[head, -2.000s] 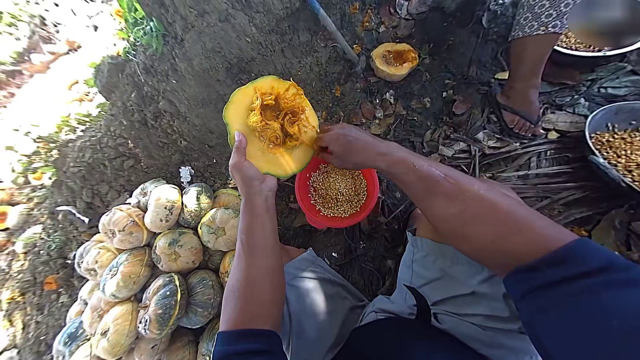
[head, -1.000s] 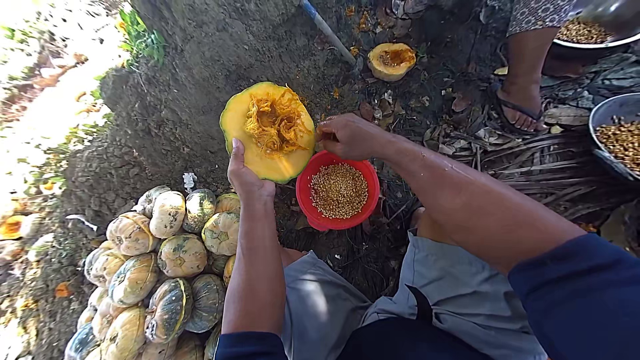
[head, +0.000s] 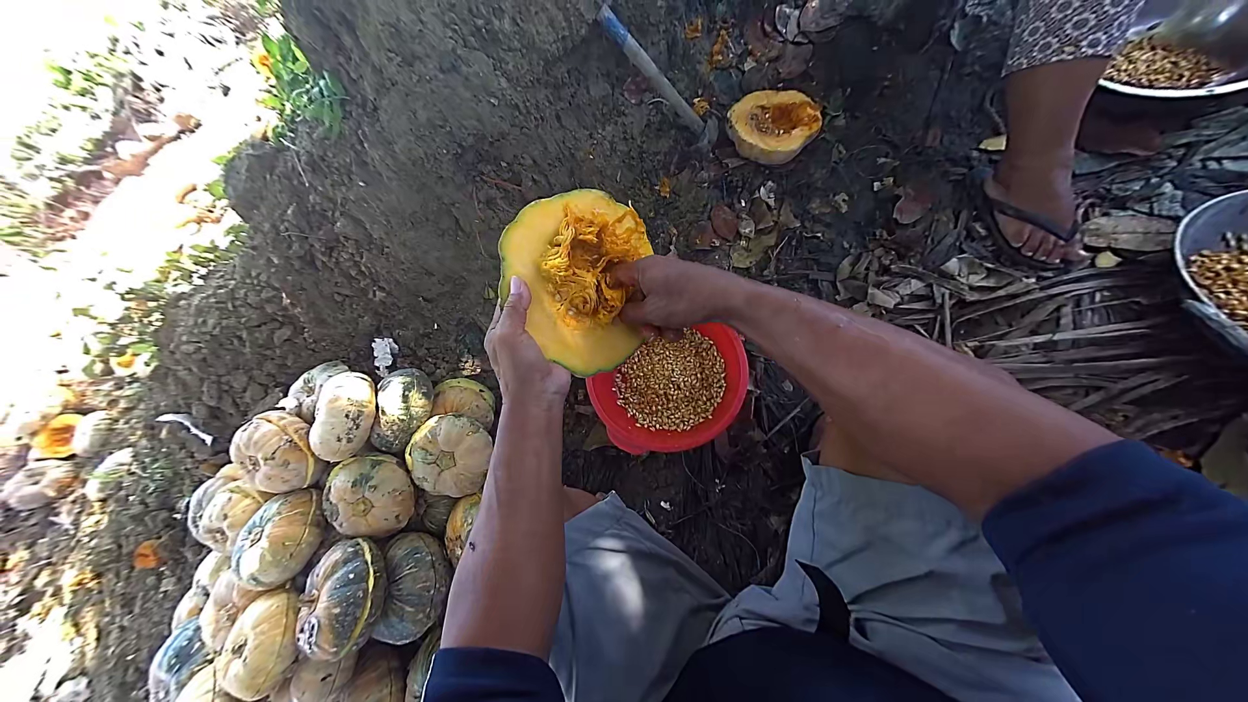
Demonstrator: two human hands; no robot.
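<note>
My left hand (head: 525, 343) grips the lower left rim of a halved pumpkin (head: 534, 255), its cut face turned up toward me. The fingers of my right hand (head: 668, 294) reach into the stringy orange pulp (head: 581, 263) at the right side of the hollow; whether they pinch any pulp or seeds is hidden. Just below both, a red plastic bowl (head: 738, 375) on the ground holds many pumpkin seeds (head: 673, 382). The pumpkin half overlaps the bowl's upper left rim.
Whole pumpkins (head: 369, 495) are piled at lower left. Another pumpkin half (head: 775, 127) lies beyond the bowl, near a tool's pole (head: 651, 73). At upper right is a person's sandalled foot (head: 1035, 216); metal basins of seeds (head: 1219, 278) stand at the right edge, on and near dry palm leaves (head: 1072, 331).
My right hand has moved left from the pumpkin's right edge above the bowl into the pulp. The left hand still holds the pumpkin half.
</note>
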